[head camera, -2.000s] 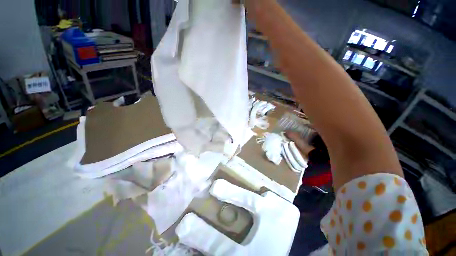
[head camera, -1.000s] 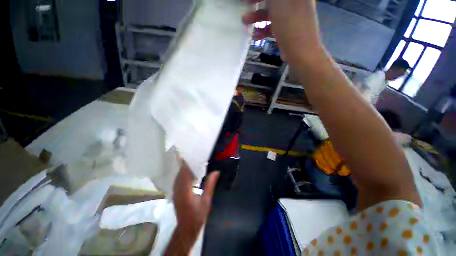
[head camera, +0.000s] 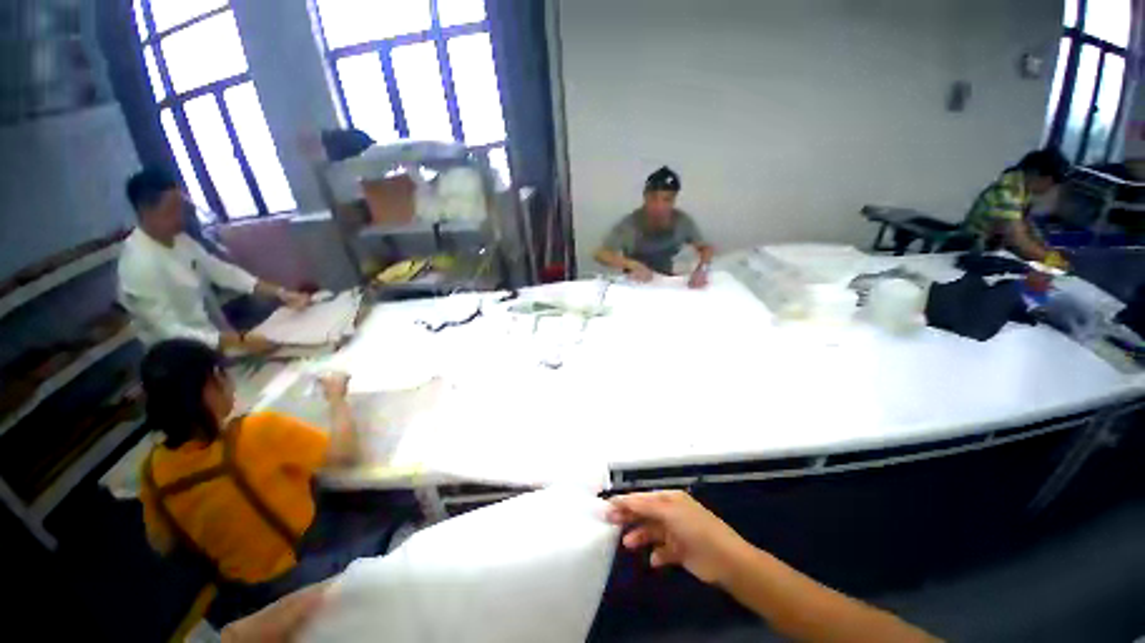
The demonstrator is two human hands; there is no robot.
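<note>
A large thin white fabric panel [head camera: 483,572] is held up at the bottom centre, in front of the near edge of a white-topped table. My right hand [head camera: 678,530] pinches its upper right corner between thumb and fingers. My left hand [head camera: 279,613] is at the panel's lower left edge, blurred and partly cut off by the frame's bottom, and grips the fabric there. The panel's lower part is cut off by the bottom edge.
A long white-topped table [head camera: 703,377] crosses the view, with dark cloth [head camera: 986,302] at its right. A person in orange [head camera: 251,484] sits close at the left. Another in white [head camera: 176,276] stands behind. Two more work at the far side. A shelf [head camera: 421,220] stands by the windows.
The view has swung right, from the glued-piece table to the white-topped table and other workers. The panel is now lower, and my right hand has come down with it.
</note>
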